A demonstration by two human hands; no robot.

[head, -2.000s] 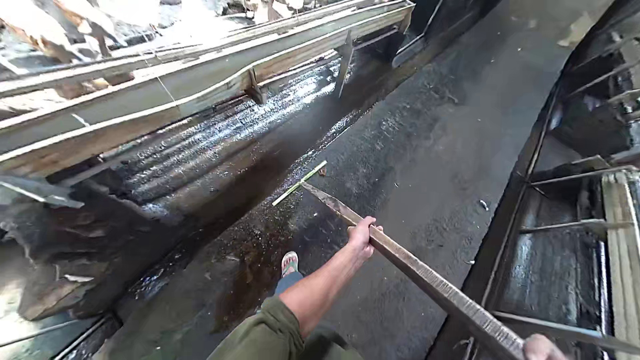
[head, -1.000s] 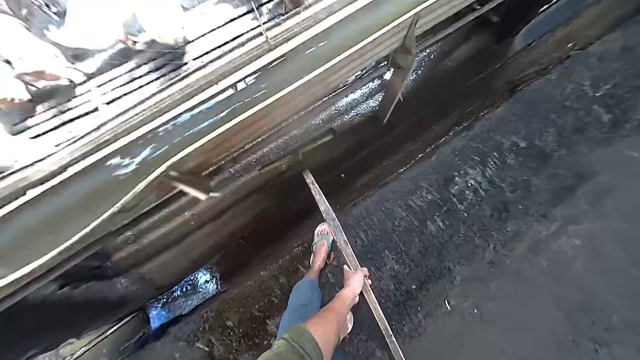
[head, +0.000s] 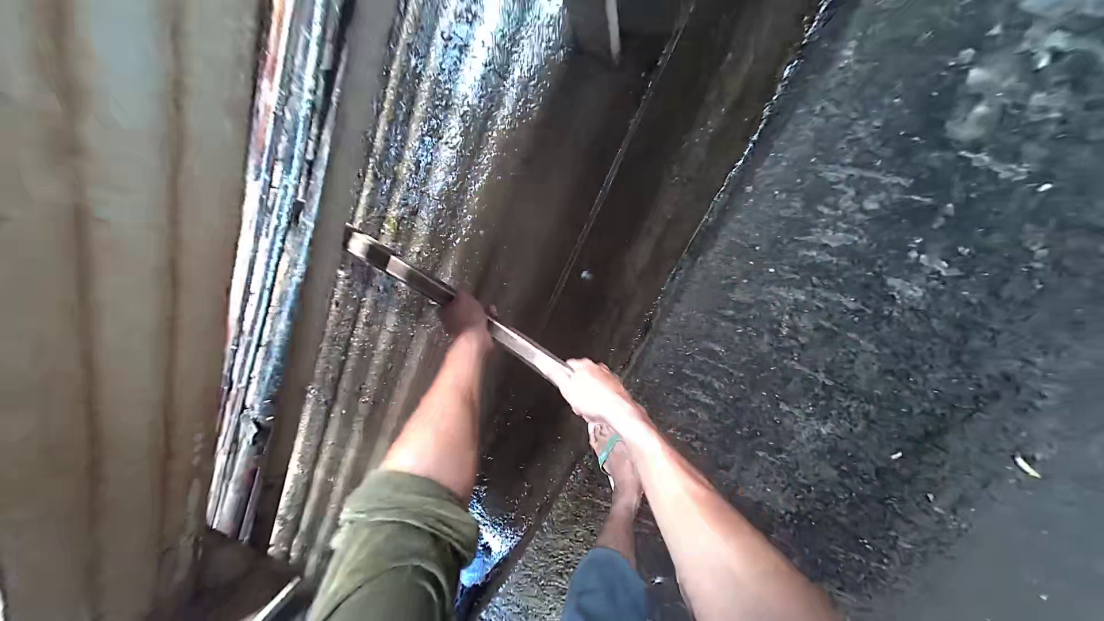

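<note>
A long wooden handle (head: 528, 352) slants from the middle of the view up to the left. My left hand (head: 466, 317) is closed around it farther along, over the wet gutter, and my right hand (head: 595, 390) grips it nearer the walkway edge. The upper left end of the handle lies over the ribbed wet sheet (head: 414, 207). Whether a head is fixed to that end cannot be told. Beneath my right hand is my foot in a green-strapped flip-flop (head: 609, 453).
A dark, wet gutter (head: 569, 190) runs diagonally beside the rough concrete walkway (head: 828, 345). A tall stained panel (head: 129, 259) stands at the left, with stacked strips along its edge. A small leaf (head: 1026, 467) lies on the walkway.
The view has turned strongly toward the gutter. Both hands are now on the handle in view; one second ago only one hand showed. The narrow green-yellow crosspiece seen two seconds ago no longer shows.
</note>
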